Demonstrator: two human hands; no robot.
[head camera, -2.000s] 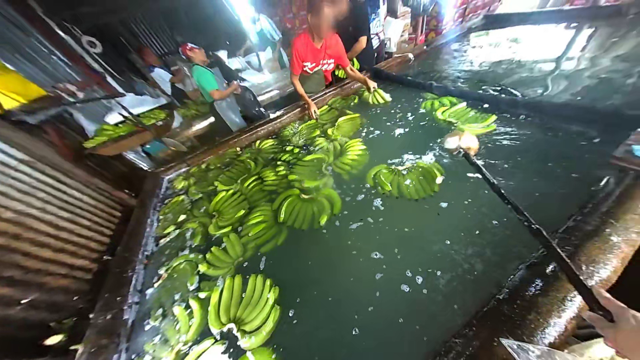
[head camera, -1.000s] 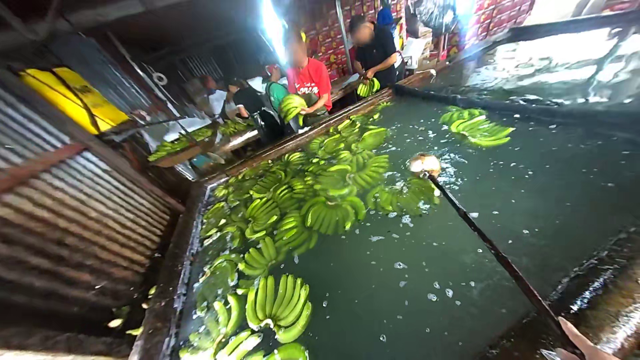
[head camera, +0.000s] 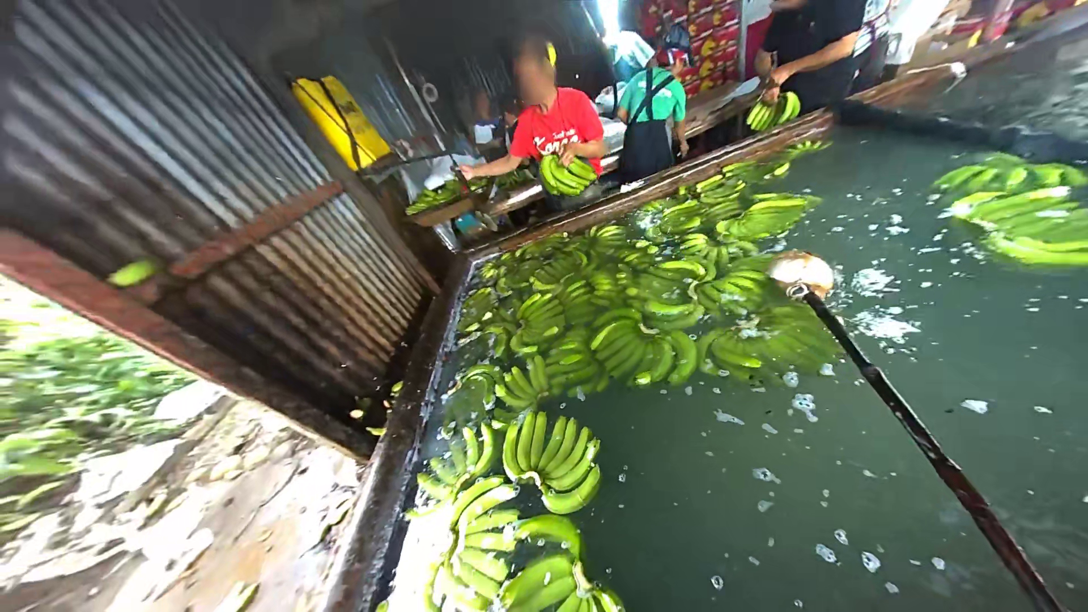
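Note:
Neither of my hands shows now. A long dark pole (head camera: 941, 465) reaches from the lower right over the water, with a pale rounded head (head camera: 801, 272) at its far end. That head is beside a partly submerged bunch of green bananas (head camera: 765, 340). Many more green banana bunches (head camera: 642, 348) float packed together along the left and far sides of the water tank. A separate bunch (head camera: 552, 459) floats nearer, above others at the lower left. On the right float further bunches (head camera: 1024, 212).
The tank's left rim (head camera: 399, 459) runs beside a corrugated metal wall (head camera: 246, 221). Past the far wooden rim (head camera: 646, 194), a person in red (head camera: 557, 127) holds bananas, as does a person in black (head camera: 812, 51). Another person wears green (head camera: 653, 106). A dark divider (head camera: 952, 127) crosses the water.
The view has swung left. The pole's head has moved left toward the packed bunches. My hand, on the pole's near end in the earlier frames, is out of view. The person in red now extends one arm.

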